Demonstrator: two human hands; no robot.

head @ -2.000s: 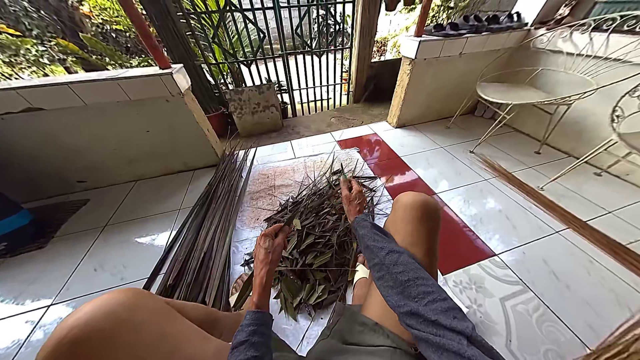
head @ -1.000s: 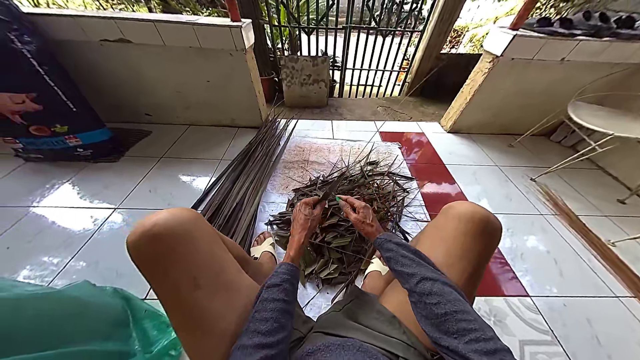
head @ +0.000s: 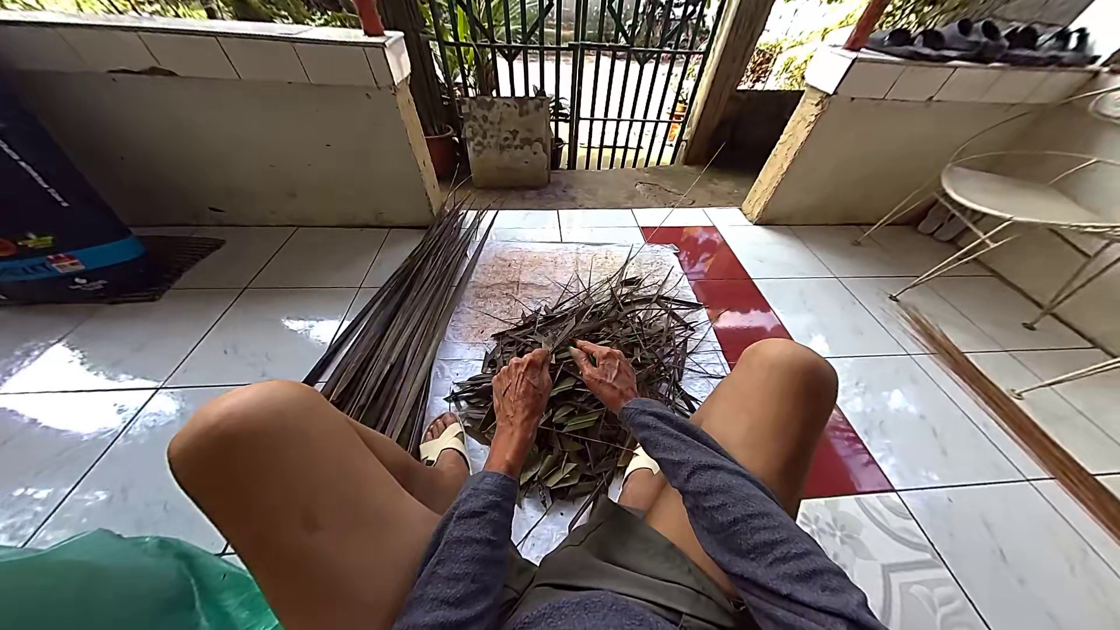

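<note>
My left hand (head: 521,390) and my right hand (head: 606,372) are close together above a heap of dark leaf strips (head: 569,424) between my feet. The fingers of both are curled at a narrow strip or rib that is hard to make out against the heap; whether each hand grips it cannot be told for certain. A long bundle of dark palm leaves (head: 398,341) lies left of the heap, partly hidden behind my left knee. Beneath the heap is a stained white sheet (head: 507,276). One thin rib sticks up from the heap toward the gate.
At the right, a bundle of thin brown ribs (head: 1006,411) lies on the tiles beside a metal chair (head: 1006,194). A green plastic bag (head: 122,582) is at lower left, a dark printed bag (head: 61,210) at far left. A metal gate (head: 573,79) stands ahead between low walls.
Two seconds ago my hands were farther apart, my right hand higher over the heap; they have come close together. The view has shifted.
</note>
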